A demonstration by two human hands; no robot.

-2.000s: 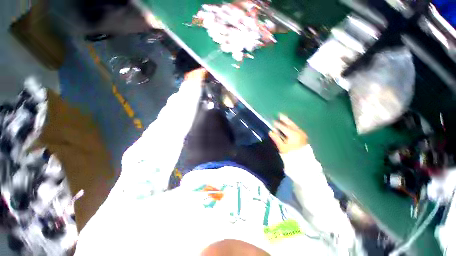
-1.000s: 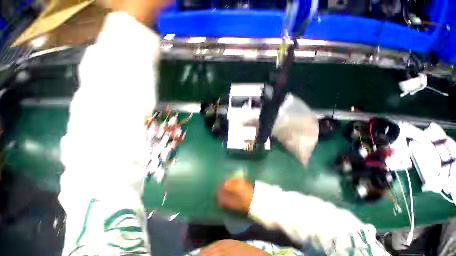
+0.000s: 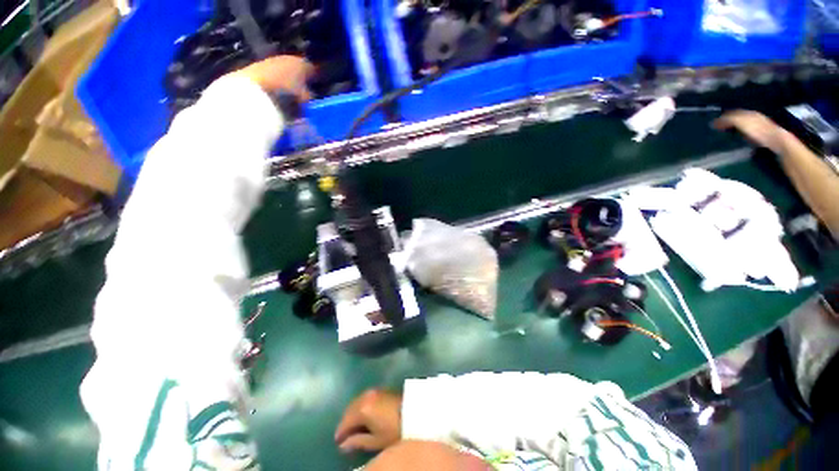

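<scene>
My left hand point(image 3: 281, 78) reaches over the conveyor to the near edge of a blue bin point(image 3: 129, 101) with black parts. A dark shape is by its fingers; I cannot tell whether it is held. My right hand point(image 3: 370, 421) is low over the green bench point(image 3: 304, 386), fingers curled, its grip unclear. The black screwdriver point(image 3: 370, 258) leans over the white-grey screw feeder point(image 3: 354, 317). A clear bag of screws point(image 3: 457, 264) lies right of it, black housings point(image 3: 308, 292) left of it. My left sleeve mostly hides the small wired parts point(image 3: 247, 348).
Black wired assemblies point(image 3: 598, 290) and white plastic shells point(image 3: 727, 225) lie on the right of the bench. Another person's hand point(image 3: 764, 129) reaches over the dark green conveyor, near a white part point(image 3: 651, 118). A cardboard box point(image 3: 64, 129) is at the upper left.
The view has swung from the floor and lap up to the bench and bins. My left hand has gone from beside the bench edge to the blue bin. Another person's hand has appeared at the right.
</scene>
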